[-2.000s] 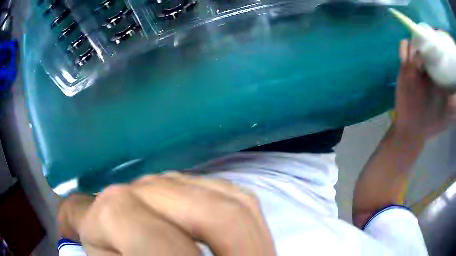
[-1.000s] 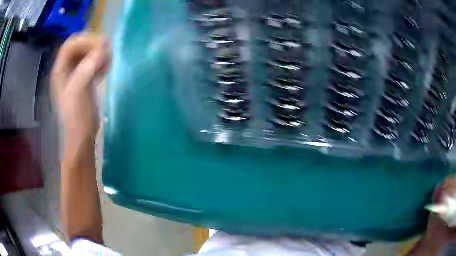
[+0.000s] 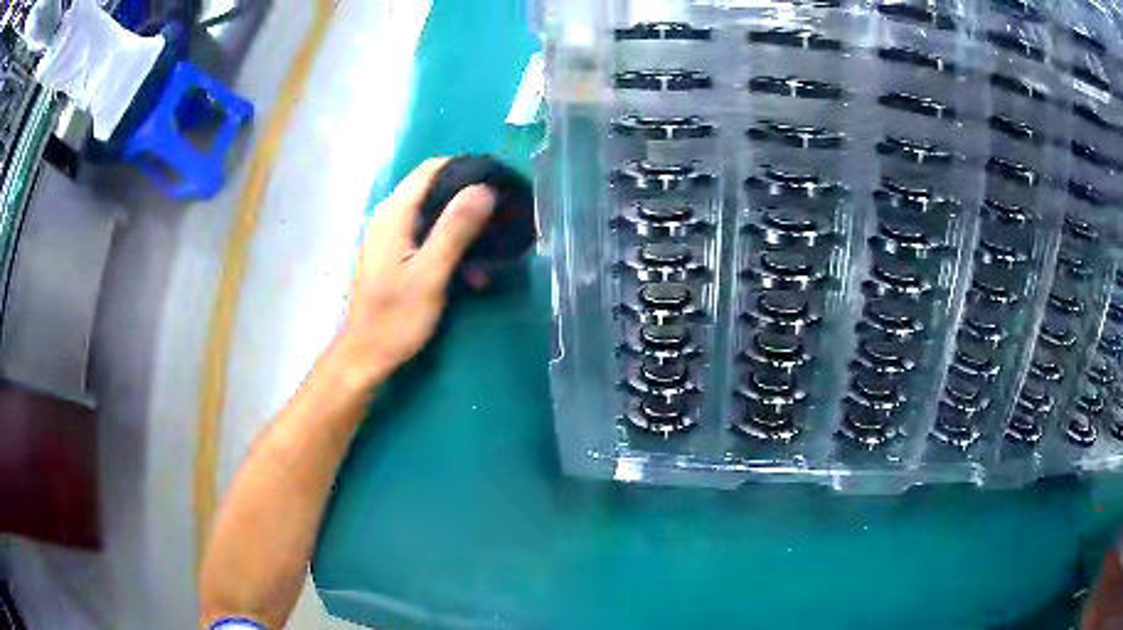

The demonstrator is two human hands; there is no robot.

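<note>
My left hand (image 3: 406, 277) is on the left side of the green mat (image 3: 493, 369), with its fingers and thumb around a round, matt black pad (image 3: 499, 212). The pad is just left of the clear blister tray (image 3: 581, 369). The tray holds columns of small dark parts (image 3: 778, 314) with shiny edges. Only a sliver of my right hand (image 3: 1105, 597) shows at the lower right edge; its fingers and anything in it are out of the picture.
A small white object (image 3: 527, 92) lies beside the tray's upper left edge. Left of the bench are a blue stool (image 3: 185, 129), a white cloth-like item (image 3: 99, 62), a yellow floor line (image 3: 228, 295) and grey equipment (image 3: 56, 295).
The view has swung left and steadied. My left hand, empty and off the mat's edge one second ago, now holds the black pad. The white bottle at the right is out of view.
</note>
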